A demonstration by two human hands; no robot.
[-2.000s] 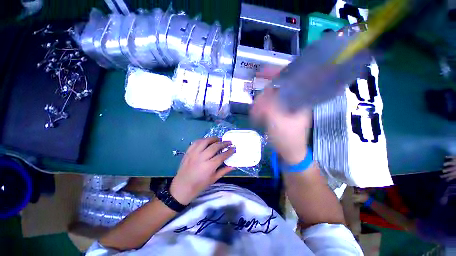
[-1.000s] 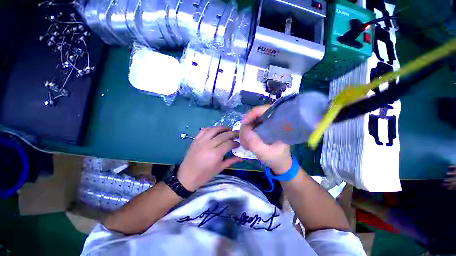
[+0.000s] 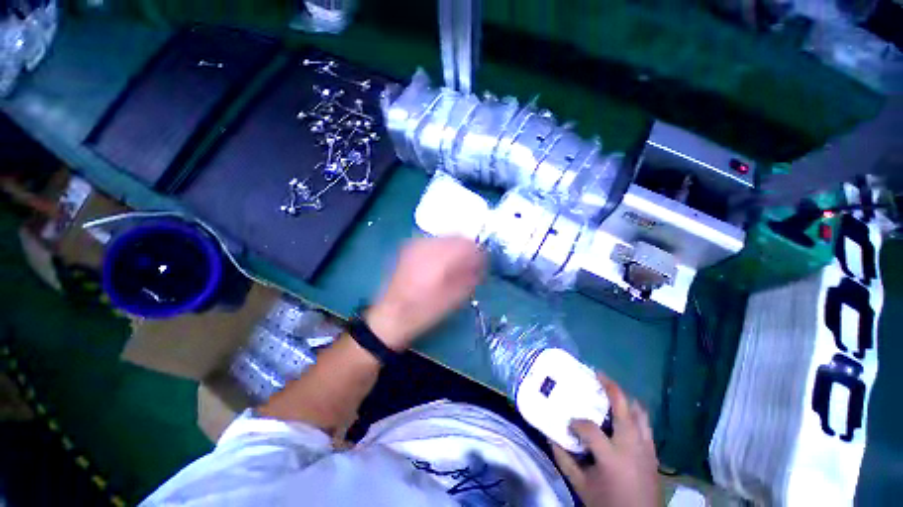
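Note:
A white rounded-square housing (image 3: 556, 389) with a small dark rectangle on its face sits at the bench's front edge. My right hand (image 3: 616, 446) grips its right side, thumb on the face. Crinkled clear film (image 3: 520, 347) lies against its upper left side. My left hand (image 3: 436, 282) is blurred, off the housing, above the green mat just below a white wrapped housing (image 3: 452, 206); its fingers are not clear. A small wire lead (image 3: 476, 309) shows between my left hand and the film.
Wire leads (image 3: 342, 149) lie on a black mat (image 3: 262, 168). Wrapped housings (image 3: 495, 134) stand in rows left of the screw feeder (image 3: 683, 213). A green box (image 3: 782, 243) and a liner stack (image 3: 767, 396) are at right. A blue tub (image 3: 163, 267) is below the bench. A blurred grey shape crosses the upper right.
My right hand has let go of the electric screwdriver and now grips the housing, whose face shows. My left hand has left the housing and moved up and left. The view has swung left.

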